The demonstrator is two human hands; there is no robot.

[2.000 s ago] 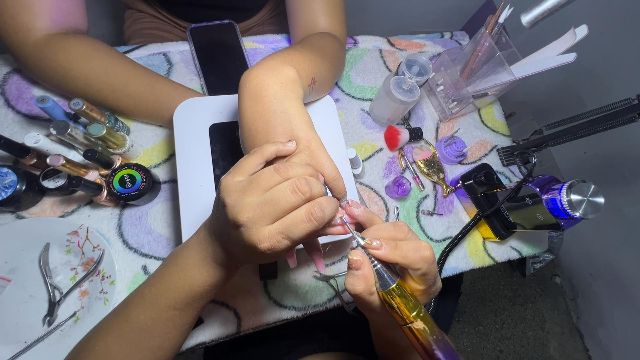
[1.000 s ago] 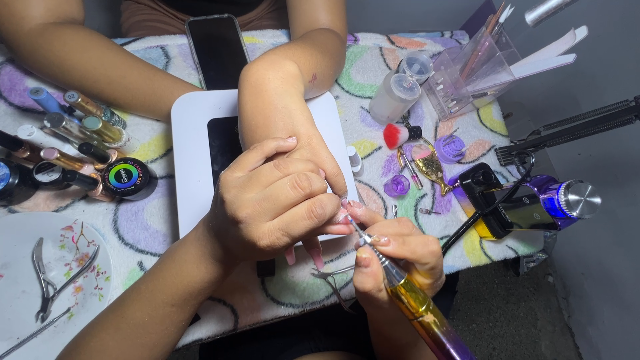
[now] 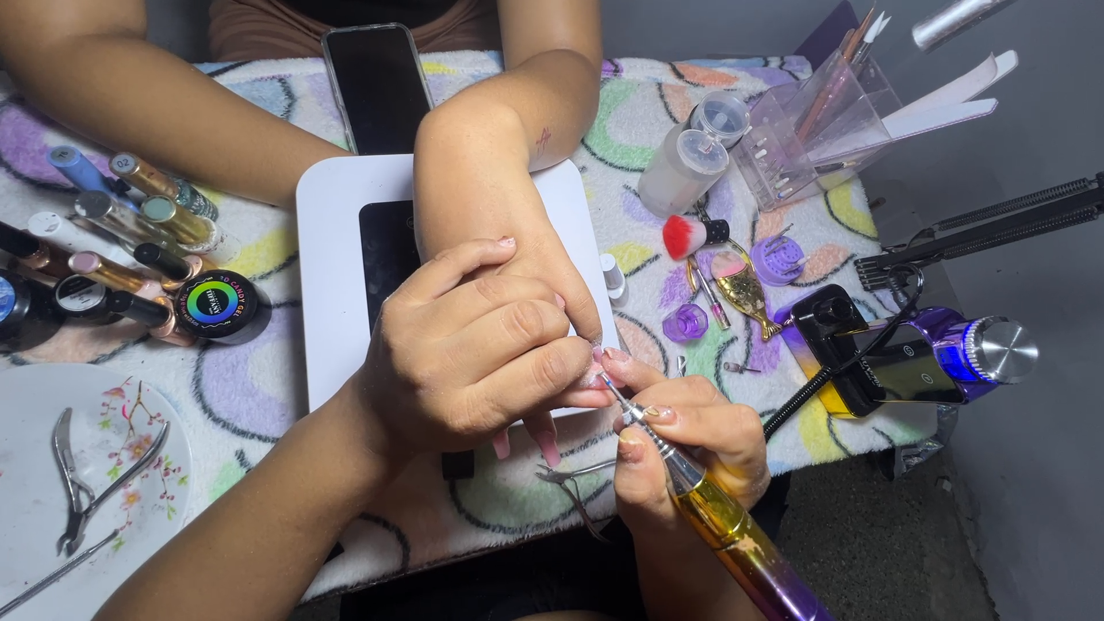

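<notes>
My left hand point(image 3: 483, 345) is closed around the fingers of another person's hand point(image 3: 492, 216), which rests over a white nail lamp point(image 3: 332, 259). Between the fingers and thumb of my right hand point(image 3: 690, 440) is a gold and purple electric nail drill handpiece point(image 3: 733, 526). Its thin bit meets or nearly meets one of the person's fingertips; exact contact cannot be told. Long pink nails point(image 3: 542, 438) point down below my left hand. Under them, on the patterned cloth point(image 3: 509, 509), lies a metal cuticle nipper point(image 3: 565, 476), partly hidden by my right hand.
Gel polish bottles and a black jar point(image 3: 216, 306) stand left, above a floral plate point(image 3: 172, 414) with nippers point(image 3: 82, 492). A phone point(image 3: 379, 90) lies beyond the lamp. Right are plastic bottles point(image 3: 681, 172), a red brush point(image 3: 686, 235), a clear organizer point(image 3: 802, 138) and the drill's control unit point(image 3: 914, 358).
</notes>
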